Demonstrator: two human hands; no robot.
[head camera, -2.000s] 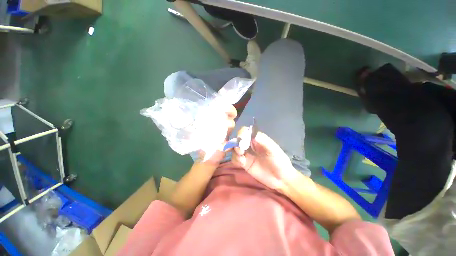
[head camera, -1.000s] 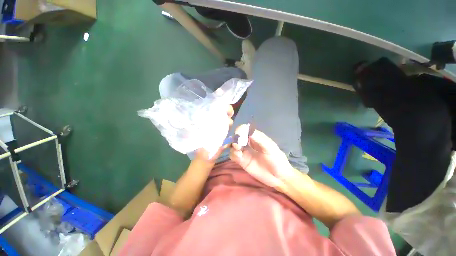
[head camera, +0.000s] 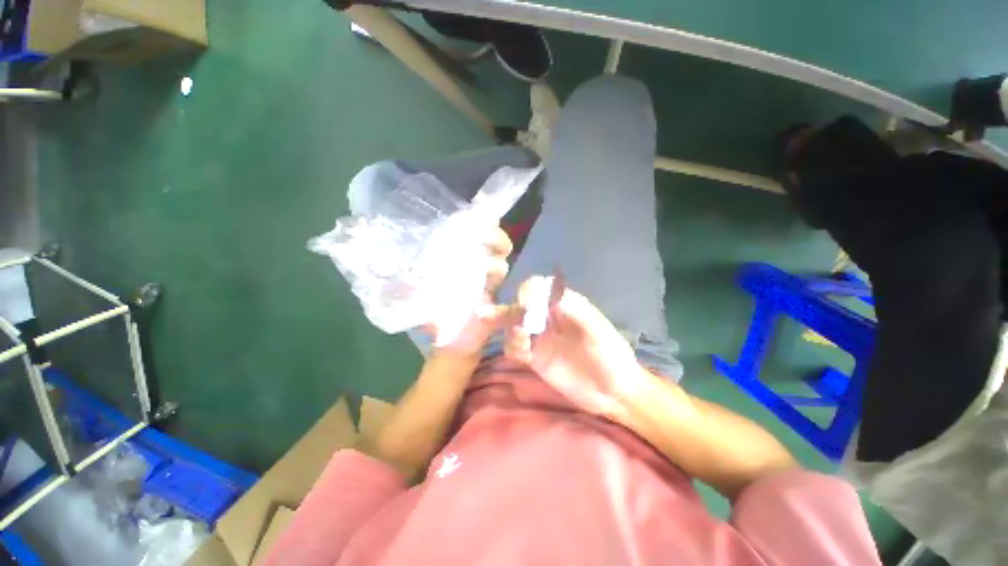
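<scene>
A crinkled clear plastic bag (head camera: 403, 260) spreads over my lap, glossy and partly overexposed. My left hand (head camera: 481, 293) is closed on its right side, and the film hides part of the fingers. What lies inside the bag cannot be made out. My right hand (head camera: 569, 337) is just to the right, close to the left hand, pinching a small white piece (head camera: 535, 304) between the fingers. A thin dark item (head camera: 557, 285) projects upward beside the white piece.
The workbench edge (head camera: 707, 50) crosses above my knees. A blue stool (head camera: 801, 354) and a person in black (head camera: 912, 276) are at the right. An open carton (head camera: 293, 475) is at lower left, beside a blue bin (head camera: 193, 481) and a wheeled pipe-frame rack (head camera: 133, 365).
The bag's upper right corner has shifted slightly left and its folds have changed. The left fingers show more. The dark item beside the white piece looks wider than before.
</scene>
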